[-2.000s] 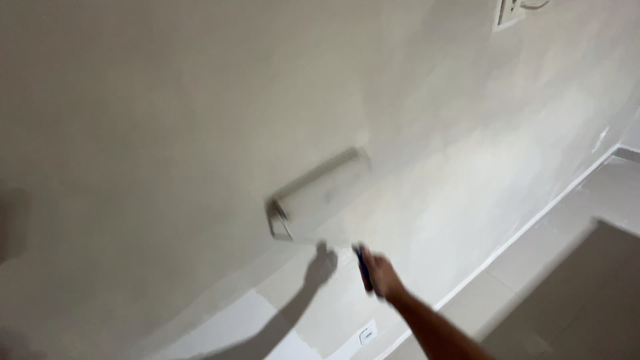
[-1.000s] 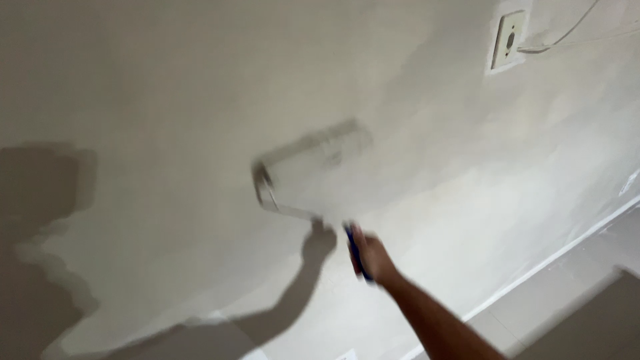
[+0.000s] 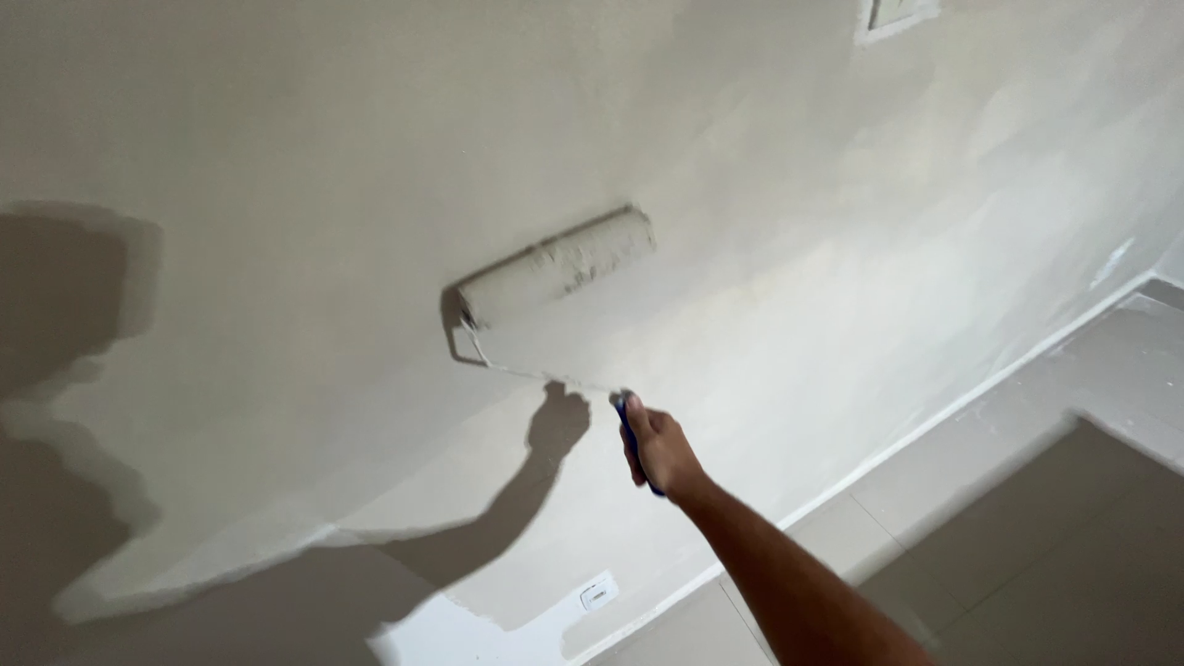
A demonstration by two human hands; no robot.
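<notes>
My right hand (image 3: 659,449) is closed around the blue handle of a paint roller (image 3: 560,264), thumb along the handle. The roller's paint-coated sleeve lies tilted against the greyish-beige wall (image 3: 786,231), up and to the left of the hand, and its thin wire frame runs from the handle to the sleeve's left end. Along the bottom of the wall a lighter, whiter patch (image 3: 462,634) meets the beige paint in an uneven edge. My left hand is out of the picture.
A wall outlet (image 3: 598,593) sits low on the wall, and an electrical box (image 3: 893,11) is at the top edge. A skirting strip (image 3: 860,472) borders the tiled floor (image 3: 832,546) at the right. Shadows of my head and arm fall on the wall.
The roller has stayed in my right hand against the wall. It was blurred in both earlier frames and shows more sharply now. The view has shifted somewhat.
</notes>
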